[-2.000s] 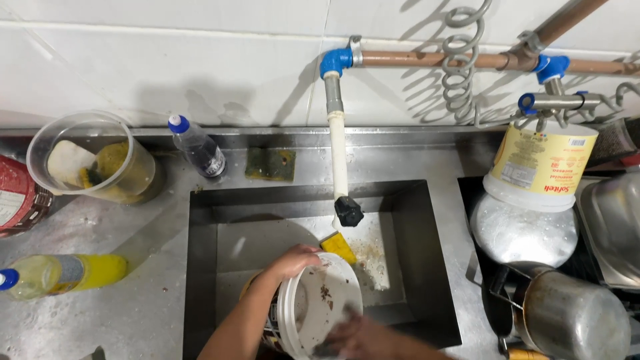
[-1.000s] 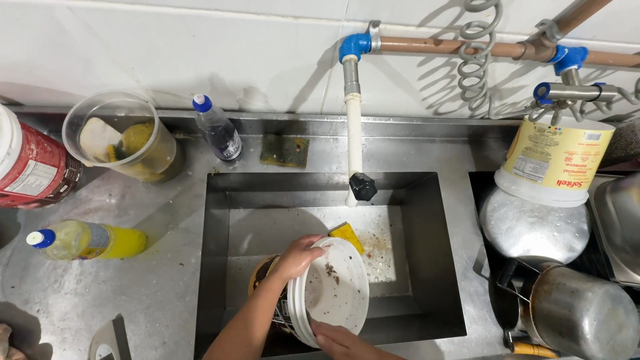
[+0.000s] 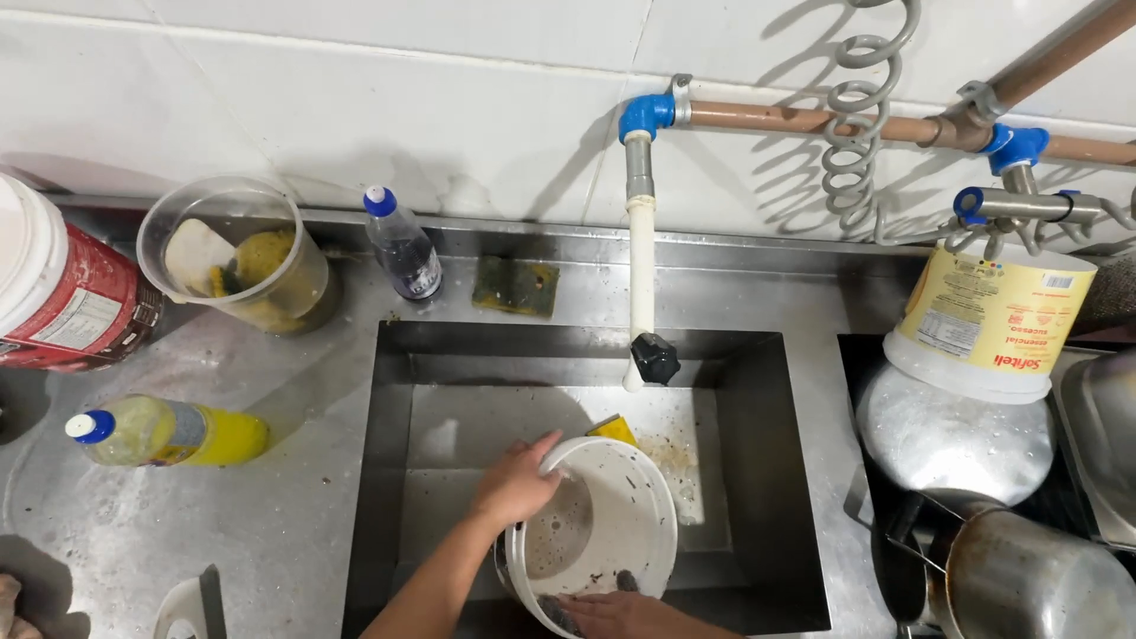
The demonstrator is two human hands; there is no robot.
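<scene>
A white plastic bucket (image 3: 621, 506) is tilted inside the steel sink basin (image 3: 497, 417), with dark bits on its inner wall and cloudy liquid inside. My left hand (image 3: 519, 484) grips its rim at the upper left. My right hand (image 3: 612, 612) is at the lower rim, fingers at the inner wall; dark grey material, perhaps a scouring pad, shows at the fingertips. A yellow sponge (image 3: 614, 429) lies in the basin just behind the bucket. The white tap spout (image 3: 641, 266) with a black knob (image 3: 655, 358) hangs above the basin.
Left on the counter stand a red-labelled bucket (image 3: 80, 302), a clear tub (image 3: 293, 293), and a yellow soap bottle (image 3: 191, 435). Behind the basin are a dark bottle (image 3: 408, 257) and a worn scouring sponge (image 3: 515, 286). At right stand a yellow-labelled tub (image 3: 994, 311) and metal pots (image 3: 1038, 568).
The bucket has turned so its opening faces up more, and cloudy liquid now shows in it. My right hand has moved from the outer rim to reach over the lower rim.
</scene>
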